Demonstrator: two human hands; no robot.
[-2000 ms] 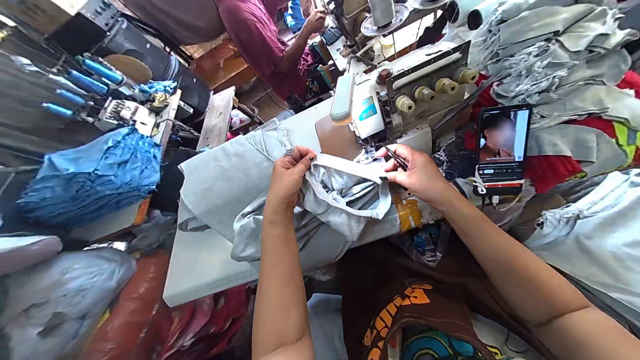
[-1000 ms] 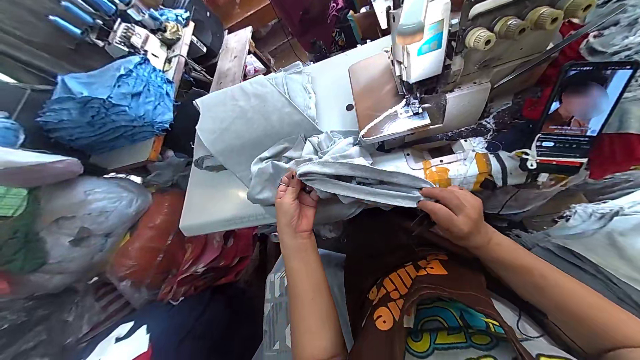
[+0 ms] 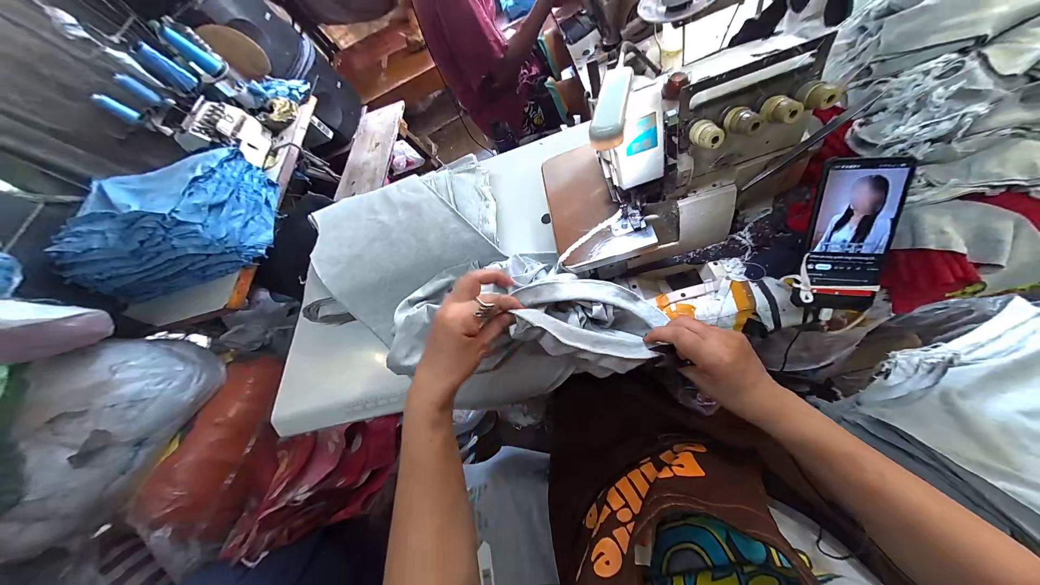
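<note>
My left hand (image 3: 465, 333), with a ring on one finger, pinches the left end of a banded opening on a light grey garment (image 3: 585, 337). At the opening's right end, my right hand (image 3: 708, 356) grips the same band, spreading it into a narrow loop. The rest of the garment lies bunched under and beside my left hand, on the near edge of the white sewing table (image 3: 341, 386). Just beyond the band is the presser foot of an overlock sewing machine (image 3: 638, 162), where a pale thread chain (image 3: 587, 241) trails toward the cloth.
Flat grey fabric pieces (image 3: 382, 236) lie on the table's left part. A phone (image 3: 859, 219) stands at the right beside heaped grey cloth (image 3: 951, 89). Blue fabric pieces (image 3: 175, 219) are stacked at the left. Filled plastic bags (image 3: 106, 439) sit below them. Another person (image 3: 479, 57) is behind the table.
The garment band, stretched long and nearly closed between my hands one second ago, now forms a more open loop. The view has swung and moved back from the machine.
</note>
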